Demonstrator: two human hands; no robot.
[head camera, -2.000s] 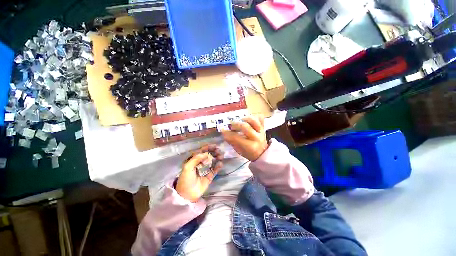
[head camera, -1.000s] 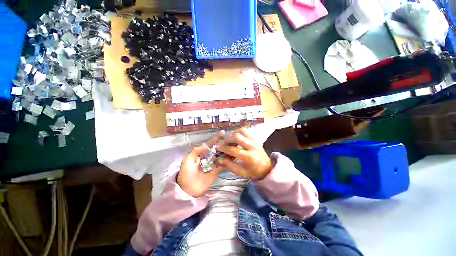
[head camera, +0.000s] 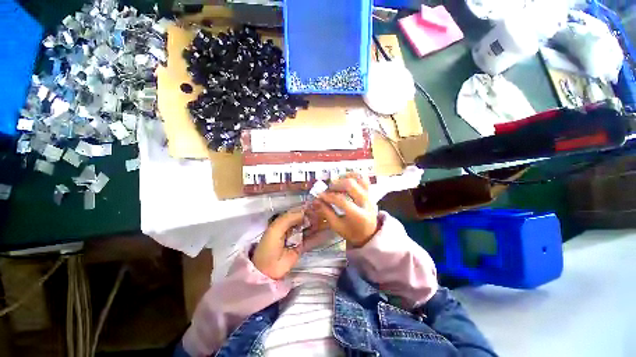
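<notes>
The reddish-brown assembly jig (head camera: 307, 159) lies on brown cardboard, with pale strips and several small dark and silver parts in its front row. My right hand (head camera: 351, 211) is just in front of the jig's front edge, its fingertips pinching a small silver metal plate (head camera: 318, 188). My left hand (head camera: 279, 244) is lower and to the left, half curled, with small silver pieces in its palm, partly hidden by the fingers. The hands are close together, and I cannot tell if they touch.
Silver plates (head camera: 97, 90) lie heaped at left, black parts (head camera: 233, 84) on cardboard. A blue tray (head camera: 328, 49) of tiny screws and a white disc (head camera: 389, 87) are behind the jig. An electric screwdriver (head camera: 530, 138) hangs at right above a blue stool (head camera: 502, 247).
My right hand went from the jig's front row down to my left hand, then slightly back up toward the jig with a plate. The view has shifted, so the bench appears further right.
</notes>
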